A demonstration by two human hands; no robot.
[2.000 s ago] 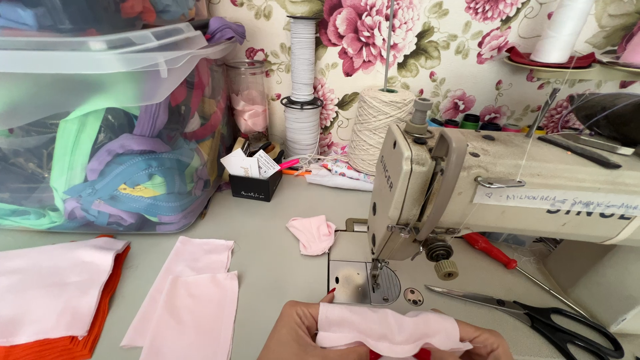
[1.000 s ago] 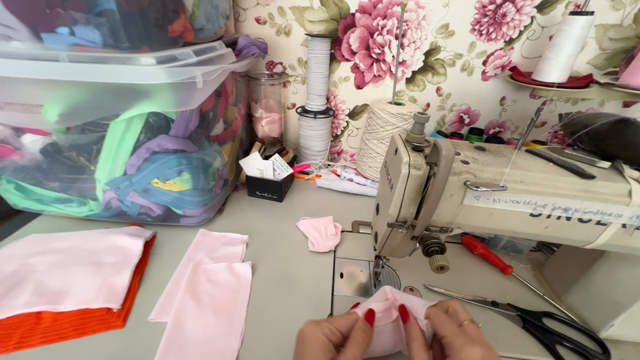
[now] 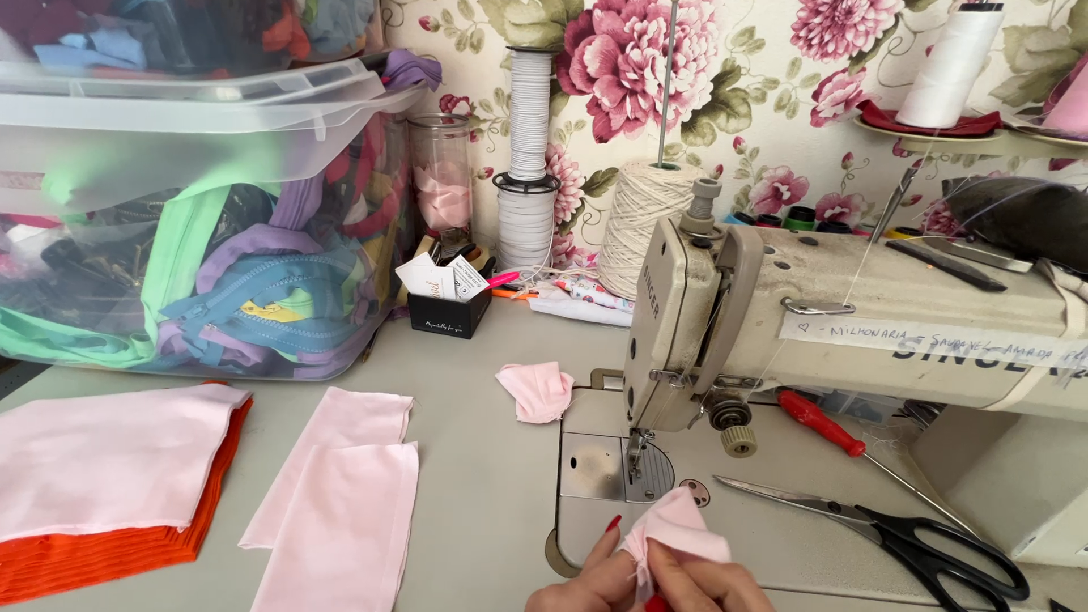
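Between both hands, at the lower right of centre, a folded light pink fabric piece (image 3: 680,527) is pinched just in front of the presser foot (image 3: 636,455) of a Singer sewing machine (image 3: 850,314). My left hand (image 3: 595,578) grips its left edge, index finger raised. My right hand (image 3: 701,582) holds the fabric from the front, close against the left; its fingertips are partly hidden. A small crumpled pink fabric piece (image 3: 537,391) lies left of the needle plate (image 3: 595,463). Two pink fabric strips (image 3: 340,518) overlap on the table, beside a larger pink piece (image 3: 110,459) on stacked orange fabric (image 3: 110,565).
Black-handled scissors (image 3: 884,523) and a red-handled screwdriver (image 3: 820,422) lie right of the needle. Behind stand a black card box (image 3: 449,313), a glass jar (image 3: 440,178), elastic spools (image 3: 531,119) and a twine cone (image 3: 650,221). A clear plastic bin (image 3: 187,255) fills the back left.
Two seconds ago the held pink fabric was stretched wide between my hands; now it is folded and bunched, with my hands close together.
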